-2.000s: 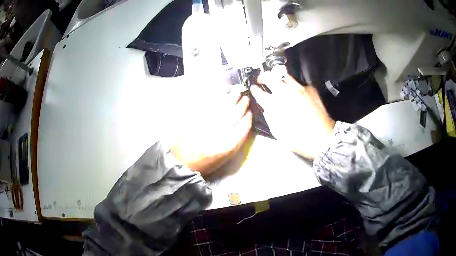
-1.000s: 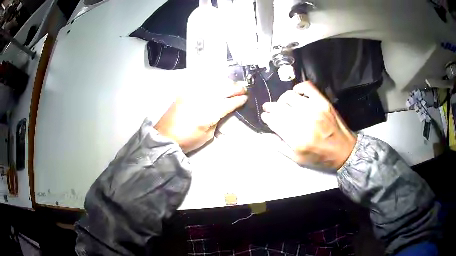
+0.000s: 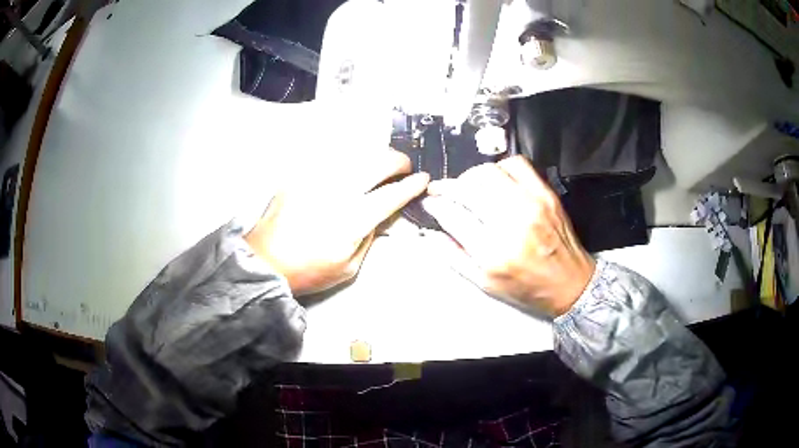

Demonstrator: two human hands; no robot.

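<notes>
A small dark stitched panel [image 3: 422,215] lies under the sewing machine head, with pale stitch lines running towards the needle area. The presser foot [image 3: 424,127] is partly lost in glare. My left hand [image 3: 337,219] is on the panel's left side, its fingertips at the cloth's edge. My right hand [image 3: 517,234] is on its right side, fingers bent and fingertips on the cloth, close to my left fingertips. Glare hides whether either hand pinches the cloth. More dark garment cloth [image 3: 587,175] lies right of the needle, under the machine arm.
Another dark cloth part [image 3: 280,52] lies behind the machine head at left. The white machine arm [image 3: 613,52] spans the back right. Thread or scrap bits [image 3: 717,219] hang at right. Yellow tape [image 3: 407,371] marks the front table edge [image 3: 473,358].
Both hands have come closer together over the panel since a second ago, and less of it shows between them. The view has shifted slightly. Two seconds ago my hands were bunched nearer the needle.
</notes>
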